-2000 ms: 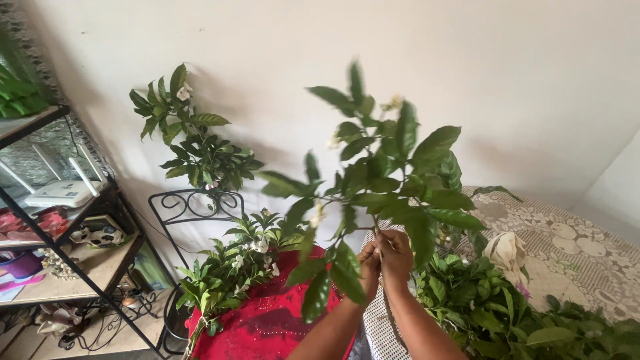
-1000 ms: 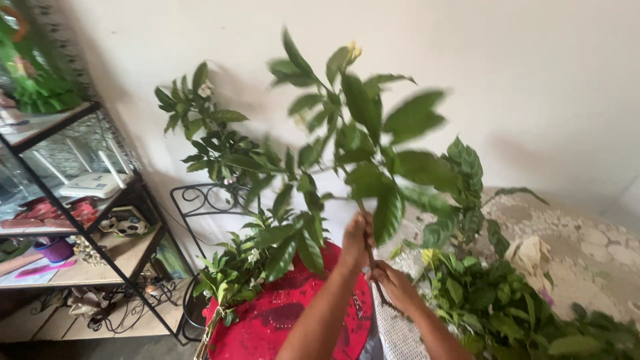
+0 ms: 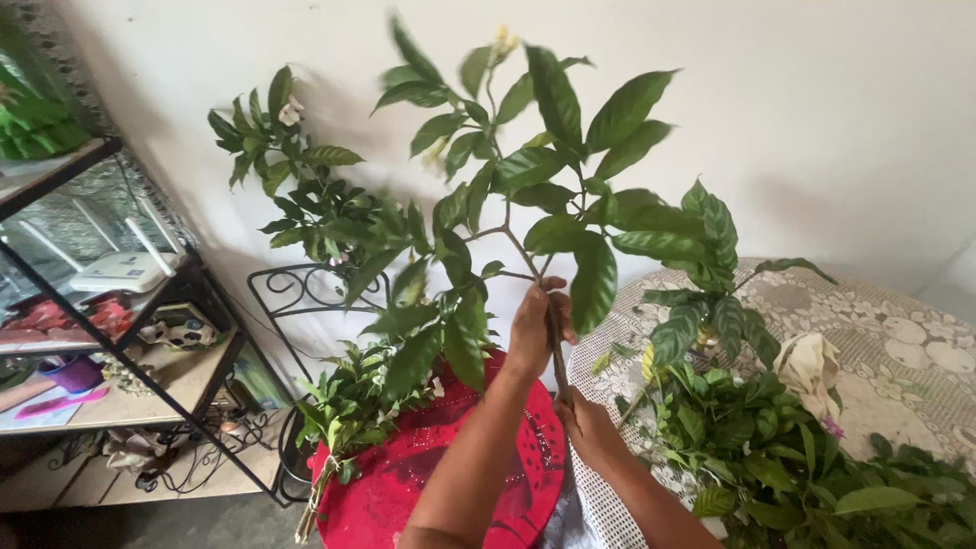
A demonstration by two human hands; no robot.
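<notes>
A branching leafy cutting (image 3: pixel 534 164) with a pale yellow flower at its tip stands upright in front of me. My left hand (image 3: pixel 537 324) is closed around its brown stem just under the fork. Lower on the same stem, my right hand (image 3: pixel 587 427) grips near its end. Behind my left forearm, a tied bunch of leafy stems (image 3: pixel 351 427) with small white flowers lies on a round red seat (image 3: pixel 450 465). To the right of my right hand, a heap of green cuttings (image 3: pixel 770 450) rests on the lace tablecloth (image 3: pixel 900 358).
A black metal chair back (image 3: pixel 320 290) stands by the wall, with more flowering foliage (image 3: pixel 313 175) above it. At left is a shelf unit (image 3: pixel 114 343) holding a white router (image 3: pixel 126 271) and ornaments. A leafy plant (image 3: pixel 717 282) and cream cloth-like item (image 3: pixel 808 366) are on the table.
The cutting was lower and more to the right in the oldest frame, with both hands close together. My hands are now farther apart along the stem.
</notes>
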